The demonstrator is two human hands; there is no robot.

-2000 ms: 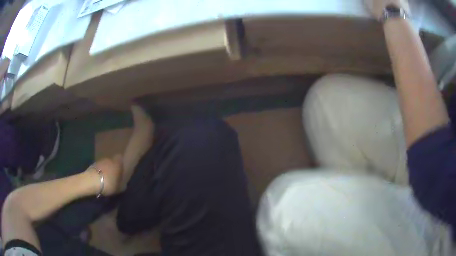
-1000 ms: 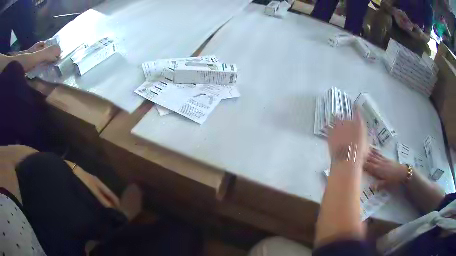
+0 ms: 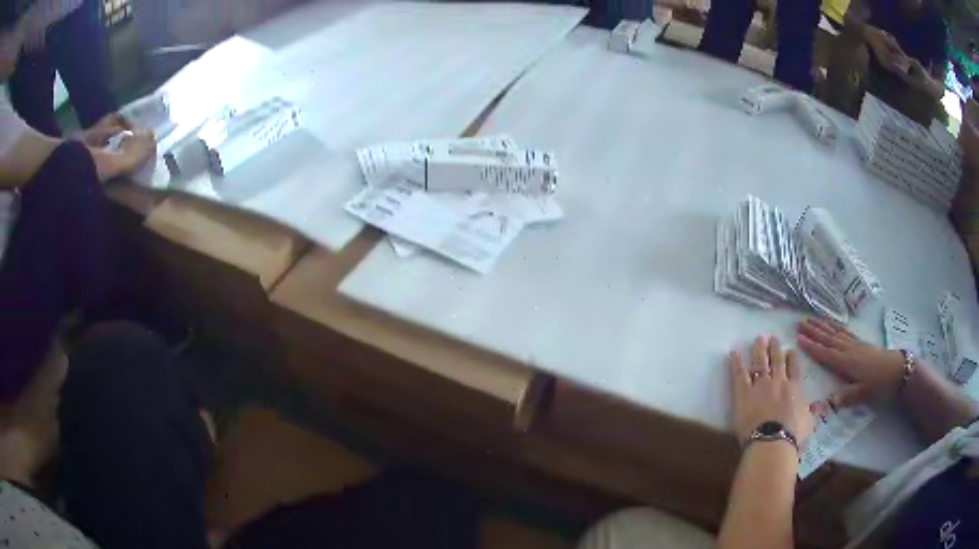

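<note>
A printed white paper sheet (image 3: 839,435) lies at the table's near edge on the right, partly covered by my hands. My left hand (image 3: 769,399), with a ring and a dark watch, lies flat, fingers spread, at its left side. My right hand (image 3: 853,362), with a bracelet, lies palm down at its upper side, its thumb near my left hand. Neither hand grips anything. A fanned bunch of folded leaflets (image 3: 760,255) lies beyond my hands. A white product box (image 3: 839,257) leans or lies close against its right side.
Another box (image 3: 490,171) lies on unfolded sheets (image 3: 440,220) near the middle. Boxes (image 3: 258,131) stand at left near another person's hands. A stack of boxes (image 3: 910,150) is at far right. White foam (image 3: 580,257) covers brown cartons (image 3: 397,354). People sit at left and stand beyond.
The view has swung up from the floor to the table. My left hand has moved from the leaflet bunch back down to the sheet. The bunch is fanned wider and uncovered.
</note>
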